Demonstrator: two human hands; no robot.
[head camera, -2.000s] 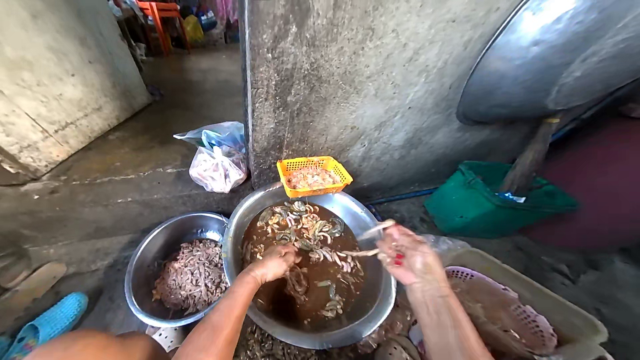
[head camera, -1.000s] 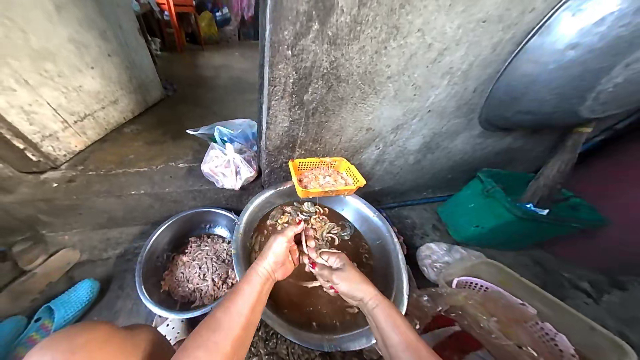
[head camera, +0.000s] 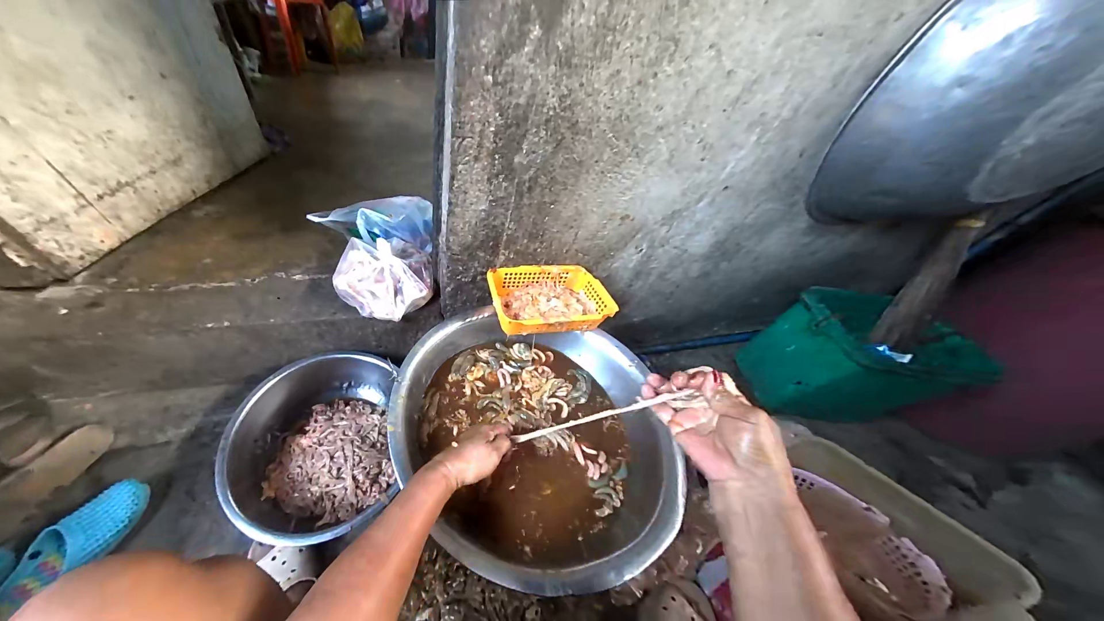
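Note:
A pale, stringy strand of intestine (head camera: 595, 417) is stretched between my hands over a large metal basin (head camera: 664, 483) of brown water. Pinched fingers of my left hand (head camera: 479, 453) hold its lower end above the water. My right hand (head camera: 711, 418), palm up at the basin's right rim, grips the other end. Curled intestine pieces (head camera: 517, 379) lie in the water. A yellow plastic basket (head camera: 552, 324) with pinkish pieces rests at the basin's far rim. To the left, a smaller metal bowl (head camera: 237, 466) holds a heap of greyish-pink strands (head camera: 336, 461).
A tied plastic bag (head camera: 384, 267) sits on the concrete step by the wall. At right are a green bucket (head camera: 854, 354), a pink perforated basket (head camera: 923, 569) and a beige tub (head camera: 1018, 578). Blue slippers (head camera: 95, 522) lie at lower left. A large metal pan (head camera: 966, 112) leans at upper right.
My hands were close together over the basin a second ago. Now they are apart, the right one moved out to the right, with the strand drawn straight between them.

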